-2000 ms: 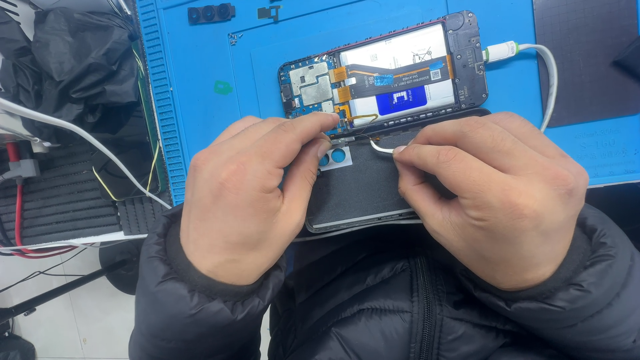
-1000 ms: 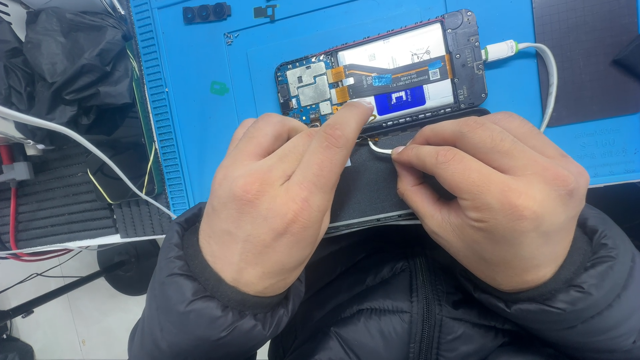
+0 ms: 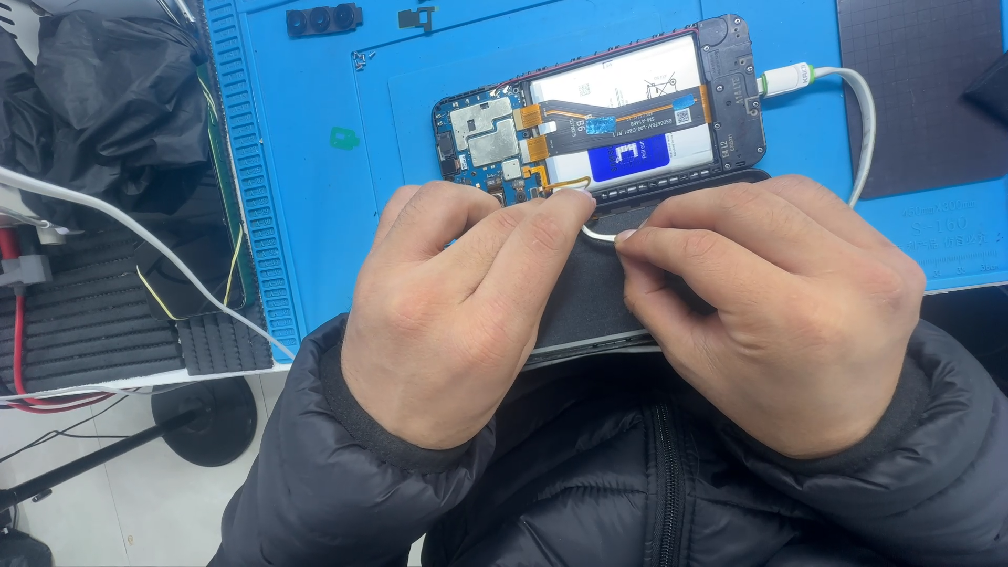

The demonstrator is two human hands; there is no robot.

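An opened smartphone [image 3: 598, 110] lies on a blue silicone mat, its circuit board [image 3: 480, 138], white battery [image 3: 567, 169] and black ribbon cable [image 3: 630, 130] exposed. A white cable's plug [image 3: 787, 79] sits in its right end. My right hand [image 3: 772, 299] pinches a thin white strip or wire [image 3: 600, 234] between thumb and forefinger. My left hand [image 3: 465, 315] has its index fingertip at the phone's lower edge, by a thin yellow-orange flex; whether it grips anything is hidden. Beneath both hands lies a dark back cover [image 3: 587, 303].
A camera lens trim [image 3: 323, 19], a small dark bracket [image 3: 416, 17] and tiny screws [image 3: 362, 60] lie on the mat [image 3: 315, 205]. A dark gridded pad [image 3: 921, 102] is at right; a black plastic bag [image 3: 118, 87] and cables [image 3: 142, 228] are at left.
My left hand's index finger has shifted right along the phone's lower edge since two seconds ago, and the hand now covers the round holes of the cover. My right hand has hardly moved.
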